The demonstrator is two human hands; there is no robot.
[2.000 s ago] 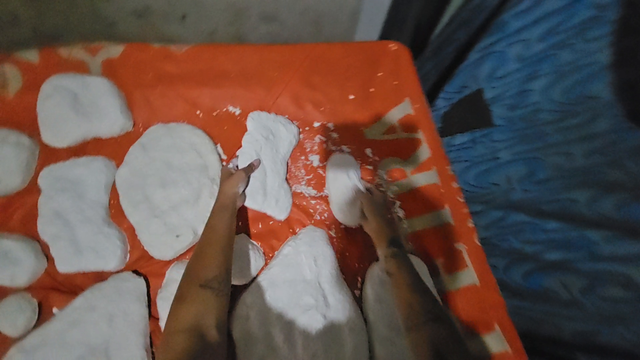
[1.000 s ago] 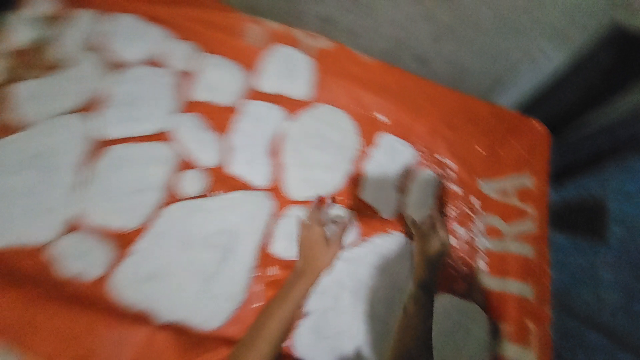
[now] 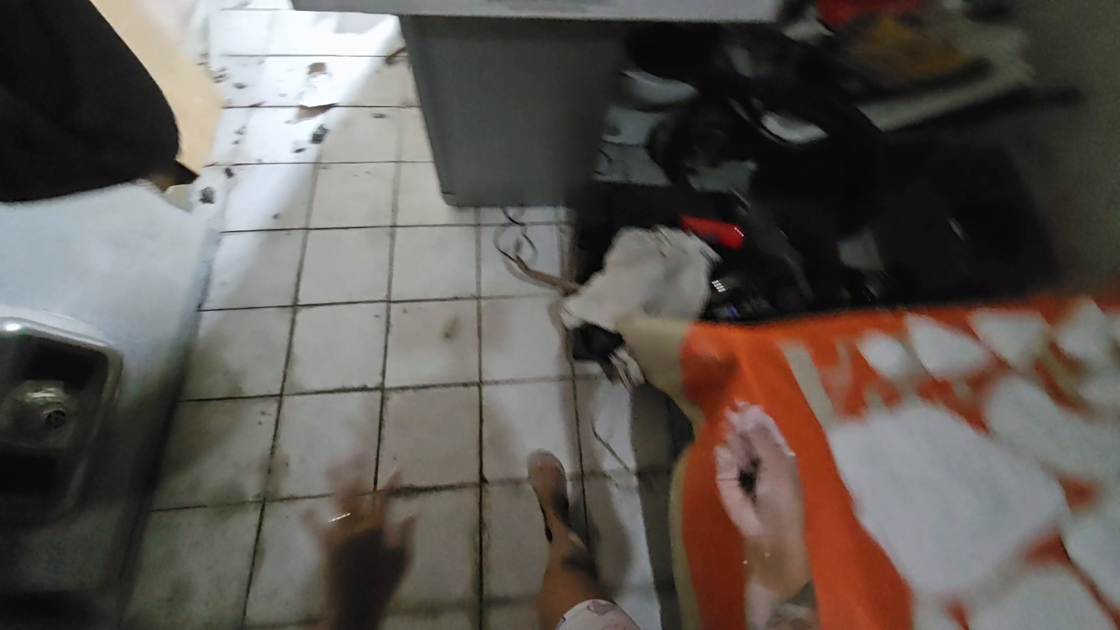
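My left hand [image 3: 363,529] is held out over the tiled floor, fingers apart, blurred, with a ring on one finger and nothing in it. My right hand [image 3: 757,481], whitened on the fingers, hovers at the edge of the orange cloth [image 3: 726,376]; its fingers curl around a small dark spot that I cannot make out. To the right of it, white flat slabs [image 3: 936,490] of several sizes lie on the cloth, close together.
White floor tiles [image 3: 341,341] bear dark debris. A steel sink [image 3: 61,420] is in a counter at left, below a dark garment [image 3: 79,105]. A grey cabinet [image 3: 516,114] stands ahead. A pale cloth [image 3: 652,276] and dark clutter lie right of it.
The view has swung away from the slabs to the floor and sink. Both hands have left the slabs they touched two seconds ago, and my left hand is now over the floor.
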